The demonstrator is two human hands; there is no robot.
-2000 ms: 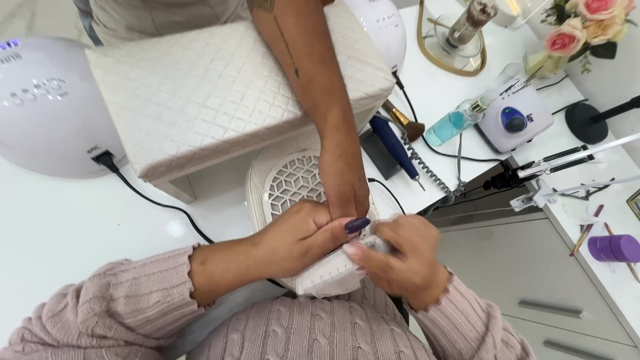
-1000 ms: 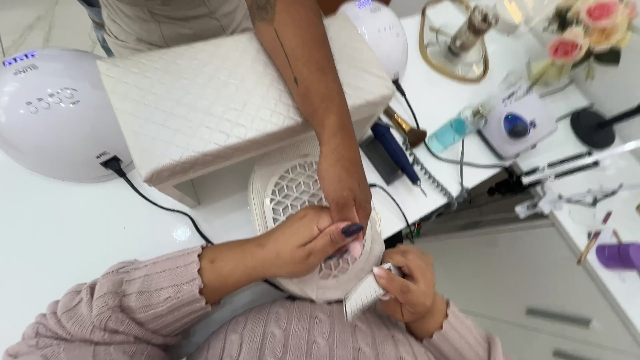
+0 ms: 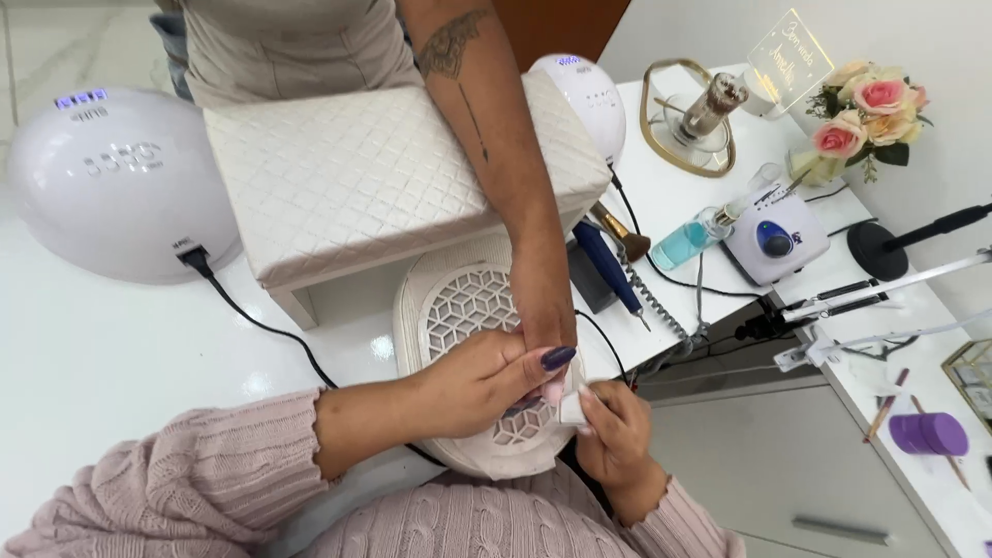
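My left hand (image 3: pixel 480 384), its thumb on top with a dark nail, grips the fingers of another person's hand (image 3: pixel 546 310). That person's tattooed forearm rests over a white quilted armrest (image 3: pixel 403 170). Pinched between the thumb and fingers of my right hand (image 3: pixel 616 434) is a small white block (image 3: pixel 572 408), perhaps a nail buffer or file; its end is close to the held fingertips. Both hands are above a nail dust collector (image 3: pixel 469 306) with a patterned grille. Most of the other person's fingers are hidden behind my left hand.
A large white nail lamp (image 3: pixel 116 186) stands left, a second lamp (image 3: pixel 585 105) behind the armrest. At right lie a blue nail drill handpiece (image 3: pixel 608 267), a brush (image 3: pixel 624 232), a bottle of blue liquid (image 3: pixel 690 239) and the drill's control box (image 3: pixel 779 240). Black cables cross the table.
My right hand drew back from the fingertips between the earlier frames, and now it is up near them again with the white block. My left hand keeps its hold.
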